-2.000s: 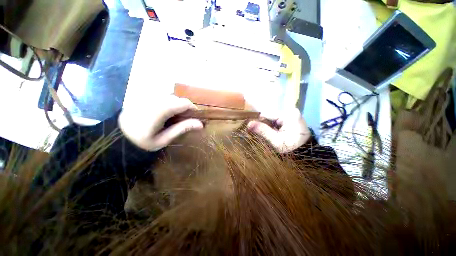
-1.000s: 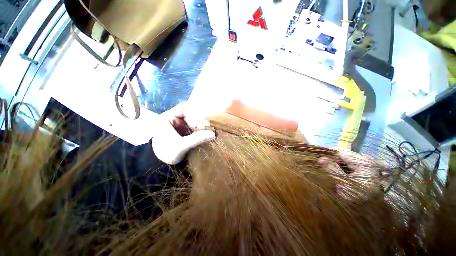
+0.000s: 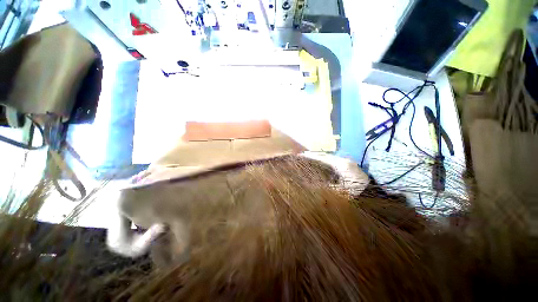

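A tan bag body (image 3: 236, 152) lies in front of me at the near edge of the sewing machine's white bed, an orange-brown patch (image 3: 228, 130) on its far part. A dark edge line crosses it. My left hand (image 3: 133, 227) is at its left side, blurred, with bag material between thumb and fingers. My right hand (image 3: 342, 171) is at its right end, partly covered by hair; its fingertips are hidden. Hair hides much of the near part of the bag.
The sewing machine's yellow-edged guide (image 3: 323, 97) is beyond the bag. A screen (image 3: 430, 35), black cord and long-nosed pliers (image 3: 438, 133) are at right. A part-made tan bag (image 3: 50, 76) with straps is at left. Yellow pieces (image 3: 501, 35) and tan straps hang at far right.
The bag body is spread wider, showing more tan around the patch. My left hand has moved left and down, away from the patch. The camera view has turned and shifted back.
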